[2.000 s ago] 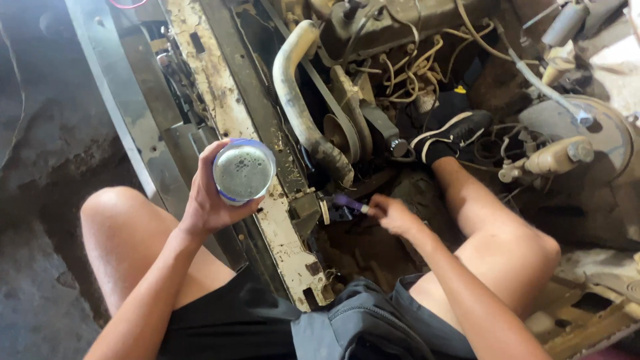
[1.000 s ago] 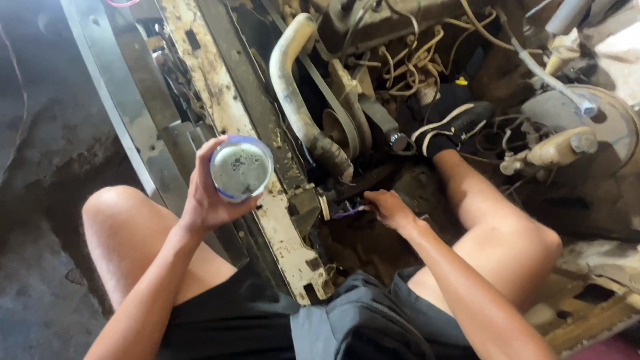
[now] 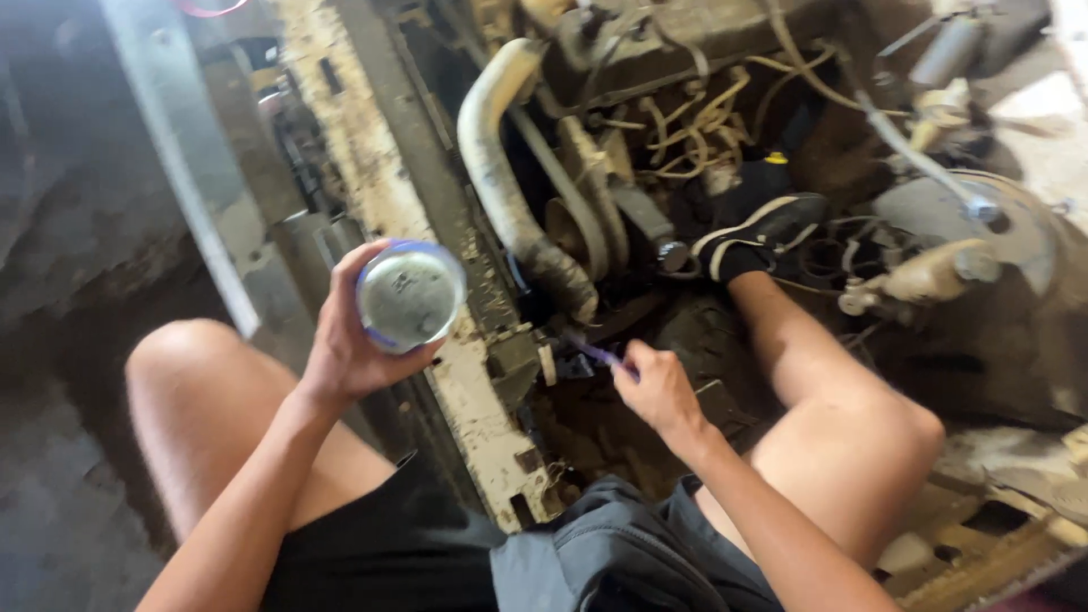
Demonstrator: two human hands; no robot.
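My left hand (image 3: 353, 331) is wrapped around a cup (image 3: 411, 296) of cloudy, foamy liquid, held over the worn cream-painted metal crossmember (image 3: 382, 183). In my right hand (image 3: 659, 387) is a thin purple-handled tool (image 3: 599, 350), which looks like a brush; its far end is blurred against dark parts below the curved radiator hose (image 3: 501, 170). A small pale disc-shaped part (image 3: 546, 364) stands just left of the tool, by the crossmember's inner edge.
The engine (image 3: 705, 51) with tangled tan hoses (image 3: 697, 132) lies ahead. My shoe (image 3: 765, 229) is inside the engine bay, beside a drive belt (image 3: 565, 187). To the right are a round metal housing (image 3: 1011, 221) and a dirty cylinder (image 3: 935, 272). A metal bumper (image 3: 183, 161) runs along the left.
The purple tool, mostly hidden by my right hand a second ago, now shows extended up and left from it. My left hand keeps the cup in nearly the same place.
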